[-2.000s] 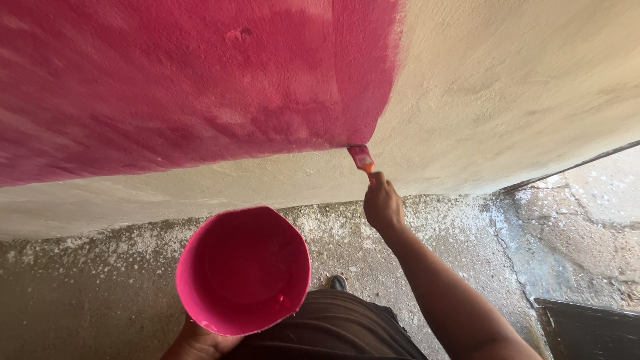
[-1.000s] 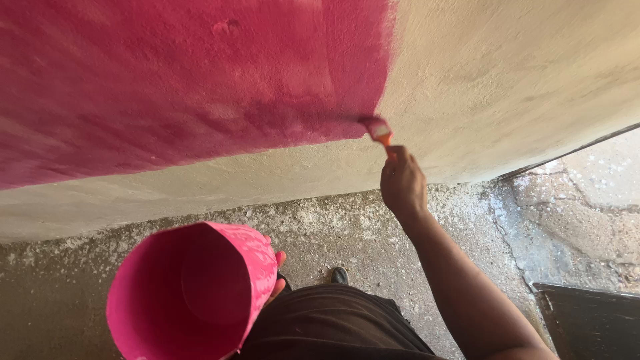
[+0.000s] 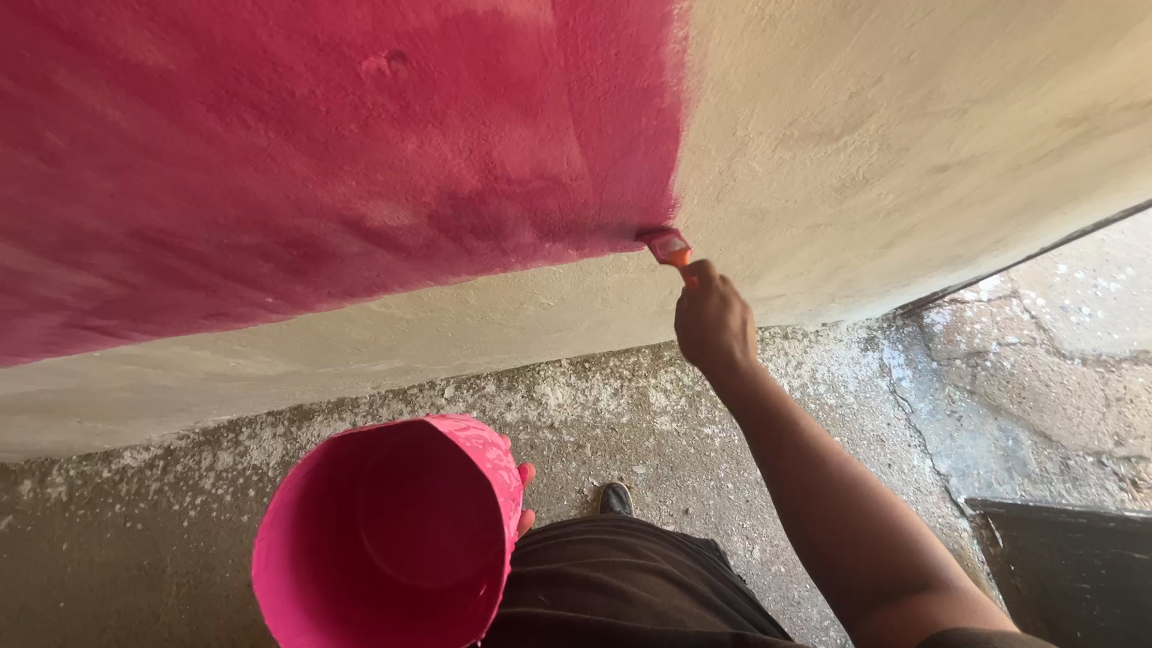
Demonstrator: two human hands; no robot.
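Note:
My right hand grips the orange handle of a paintbrush. Its pink-coated bristles touch the wall at the lower right corner of the pink painted area. Bare cream wall lies to the right of that corner and in a strip below it. At the lower left, my left hand holds a pink paint-coated bucket, tilted so that its inside shows. Only a few fingertips show at the bucket's right side; the rest of that hand is hidden behind it.
A rough concrete floor with pale paint spots runs along the wall's foot. My dark shoe stands on it, below the wall. A dark panel is at the lower right, beside cracked paving.
Since two seconds ago the brush has shifted slightly right along the lower edge of the pink area. The bucket has moved lower and now tilts, with fingertips showing at its right side.

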